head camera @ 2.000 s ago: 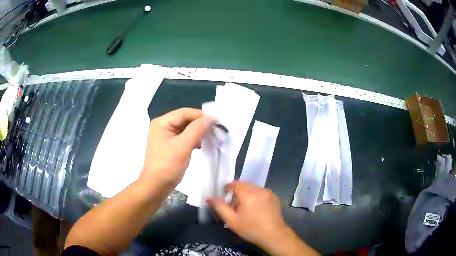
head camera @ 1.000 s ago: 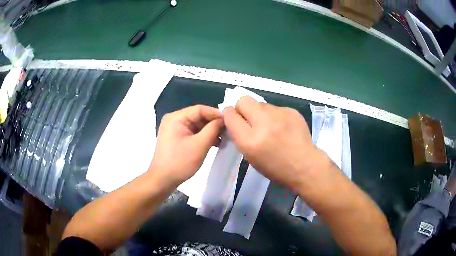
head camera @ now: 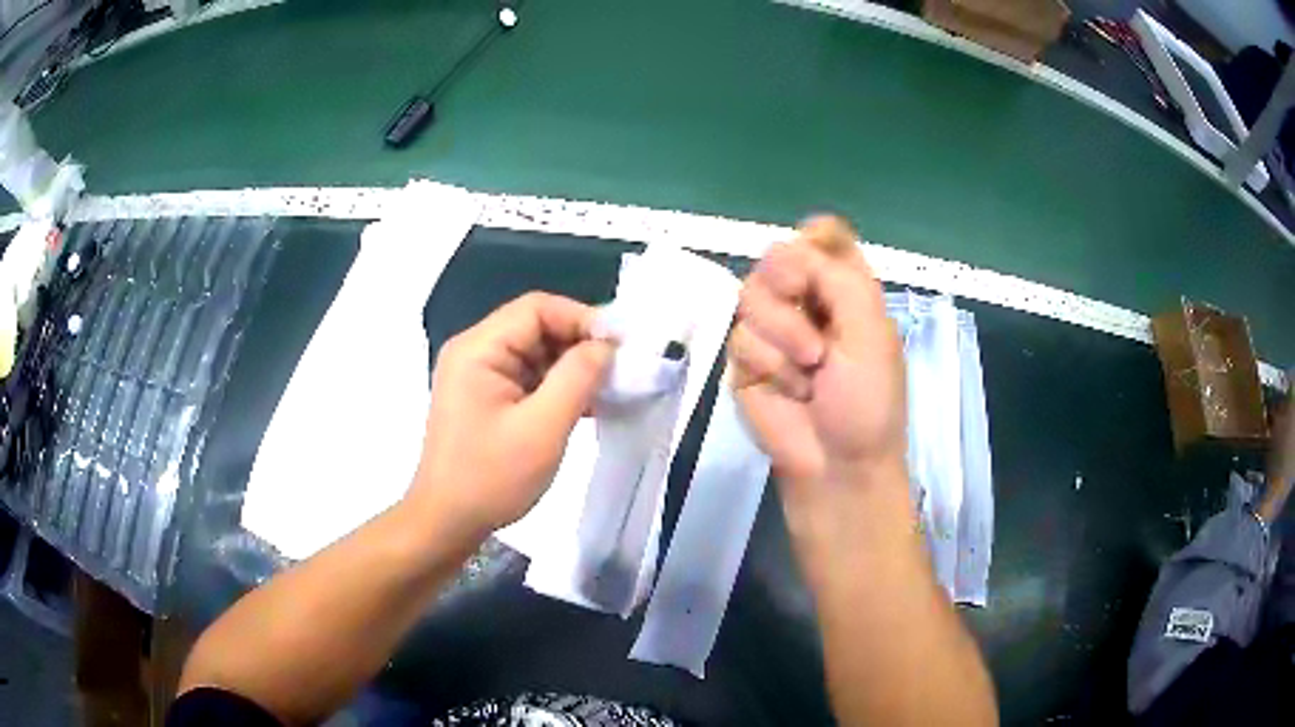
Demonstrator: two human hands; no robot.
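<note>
My left hand (head camera: 514, 405) pinches the open top of a translucent white packing sleeve (head camera: 632, 476) at the centre. A dark thin stem and a dark block show through the sleeve, and a small black piece (head camera: 675, 350) shows near its mouth. My right hand (head camera: 824, 341) is raised to the right of the sleeve, slightly blurred, fingers curled, with nothing visible in it. The working stack of white sleeves (head camera: 699, 284) lies beneath the held sleeve. A separate sleeve (head camera: 706, 568) lies just right of it. Filled sleeves (head camera: 966, 455) lie further right, partly behind my right hand and forearm.
A reserve stack of sleeves (head camera: 341, 398) lies left of centre. A clear ribbed tray (head camera: 128, 384) is at far left. One black rod product (head camera: 411, 122) lies on the green conveyor (head camera: 682, 114). A small carton (head camera: 1207, 372) and another person's grey sleeve (head camera: 1207, 597) are at far right.
My right hand has left the sleeve mouth and moved up and right. My left hand still holds the sleeve. The separate sleeve beside the stack has shifted nearer the front edge since the earliest frame.
</note>
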